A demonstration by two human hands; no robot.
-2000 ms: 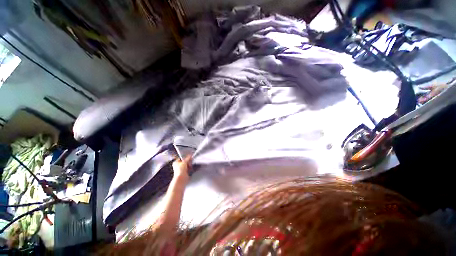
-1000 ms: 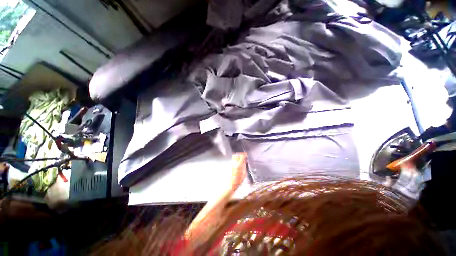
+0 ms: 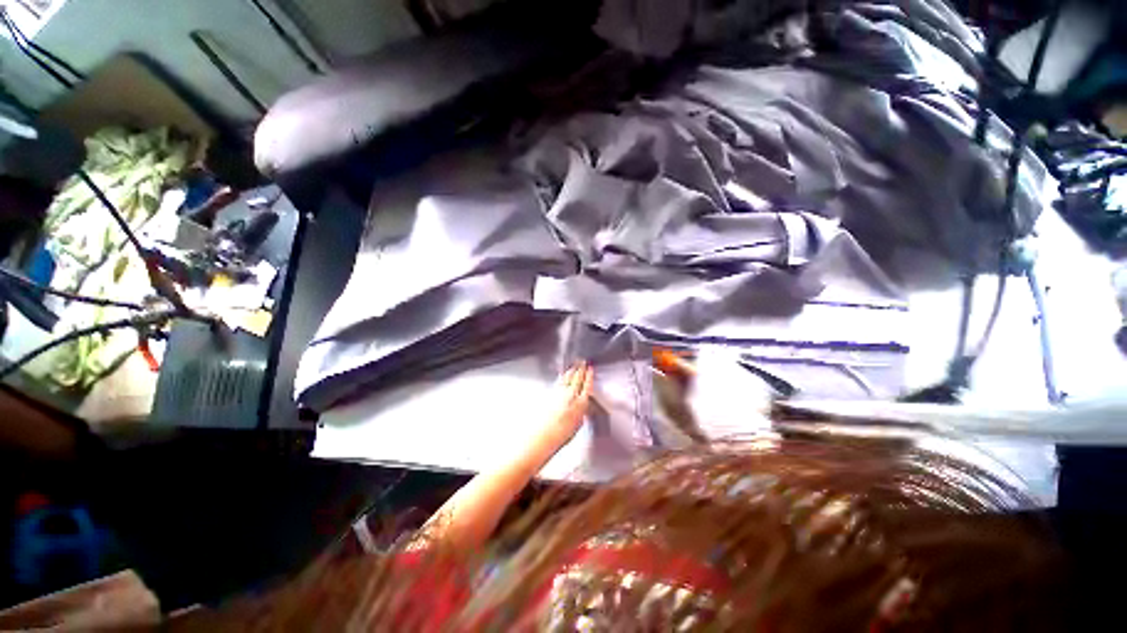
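Note:
A grey garment piece lies flat at the near table edge, its lower part hidden by hair. My bare left hand rests on its left part, fingers pointing away from me. My right hand, in a white glove and blurred, holds the steam iron by its orange handle, on the piece just right of my left hand. The iron's soleplate is mostly hidden. A stack of flat grey pieces with dark edge lines lies at the left.
A large crumpled grey heap covers the back of the table. A long padded roll lies behind the stack. Dark cables hang at the right, above a pale band. A cluttered side table with yellow-green cloth is at the left.
The iron, at the right edge before, has moved left onto the grey piece in my gloved right hand. My left hand has stayed on the cloth. The view has shifted.

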